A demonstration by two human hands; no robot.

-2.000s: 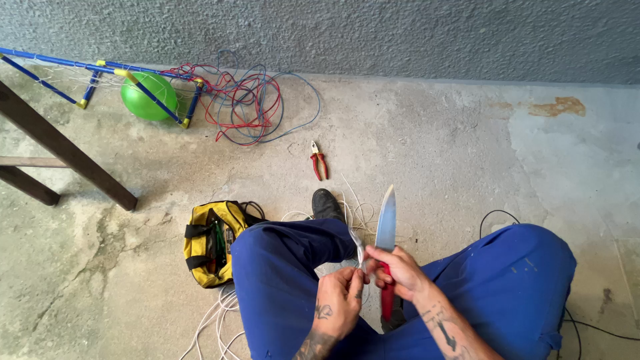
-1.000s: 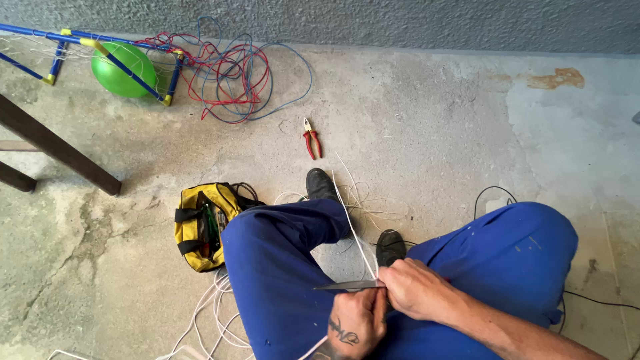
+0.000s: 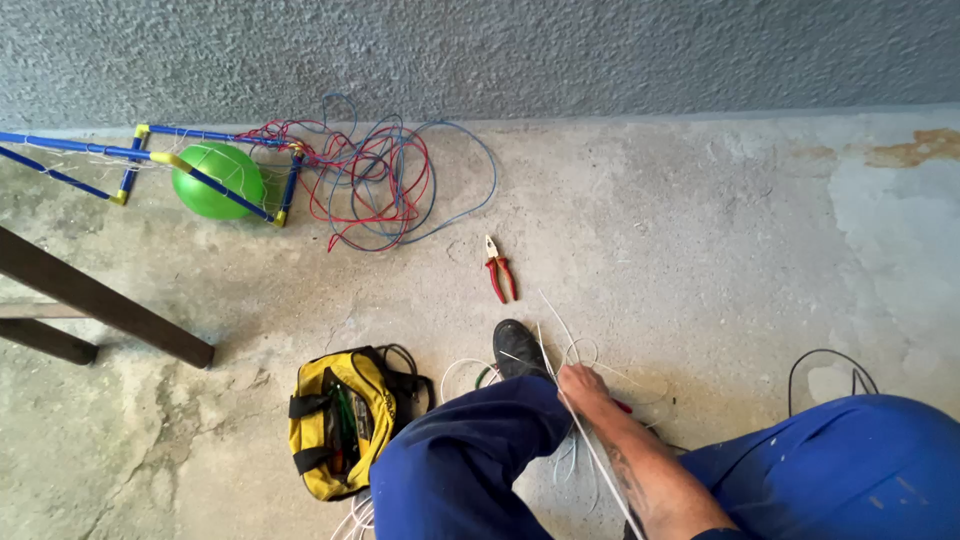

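Note:
My right hand [image 3: 583,386] reaches down beside the black shoe [image 3: 519,349], its fingers curled on a white cable [image 3: 592,450]. That cable runs from near the shoe along the forearm to the bottom edge. Beside my wrist a small red piece [image 3: 622,406] shows, mostly hidden by the arm; whether it is the knife's handle I cannot tell. My left hand is out of view. Thin white strands [image 3: 556,311] spread over the floor around the fingers. Red-handled combination pliers [image 3: 501,270] lie above the shoe, apart from the hand.
A yellow tool bag [image 3: 311,375] stands open left of my knee. Tangled red and blue wires [image 3: 420,180] lie by the wall, next to a green ball [image 3: 217,180] in a netted blue frame [image 3: 232,197]. Dark wooden legs [image 3: 112,300] stand at left; a black cable [image 3: 791,382] loops at right.
My right hand has moved forward toward the shoe. My left hand, earlier beside it at my lap, has left the view. The knife blade seen earlier no longer shows.

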